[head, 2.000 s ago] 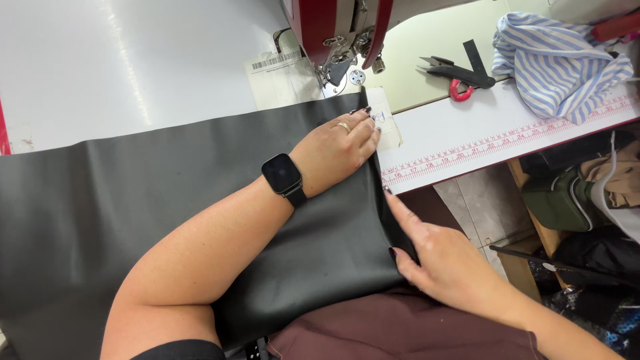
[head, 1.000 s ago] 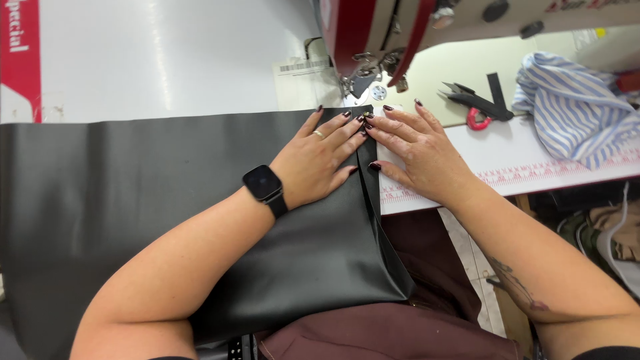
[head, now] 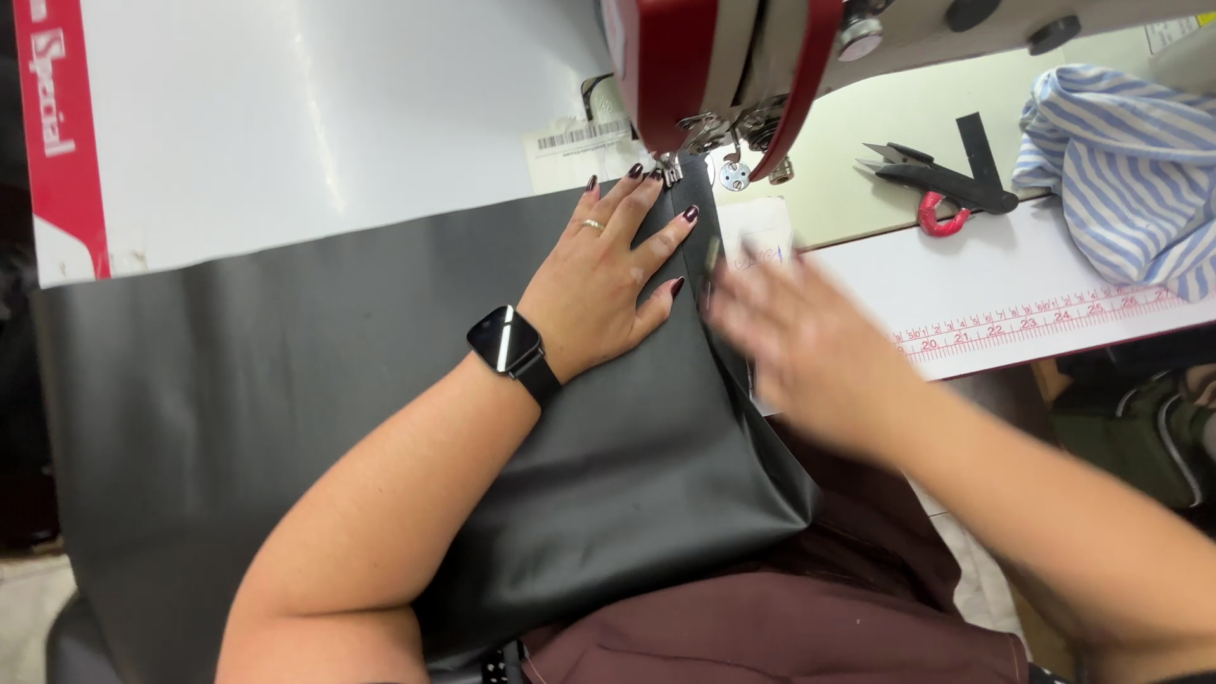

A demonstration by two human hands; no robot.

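Observation:
A wide sheet of black leather-like material [head: 313,380] covers the table's front and hangs toward my lap. My left hand [head: 608,266] lies flat on it with fingers spread, its fingertips close to the presser foot [head: 671,169] of a red and white sewing machine [head: 665,76]. The sheet's right edge has a folded strip [head: 695,237], whose far end lies at the foot. Blurred by motion, my right hand [head: 807,351] is at that folded edge; whether its fingers pinch anything cannot be told. A small shiny piece [head: 712,252], blurred, shows by its fingertips.
Thread snips with a red finger ring [head: 942,215] lie on the machine bed to the right, beside a blue and white striped cloth [head: 1102,180]. A printed red ruler scale [head: 1031,328] runs along the table's front edge. A label [head: 579,152] is stuck left of the foot.
The sheet's folded end has come under or beside the presser foot. My right hand, with its fingertips next to my left hand's one second ago, has moved back along the edge toward me.

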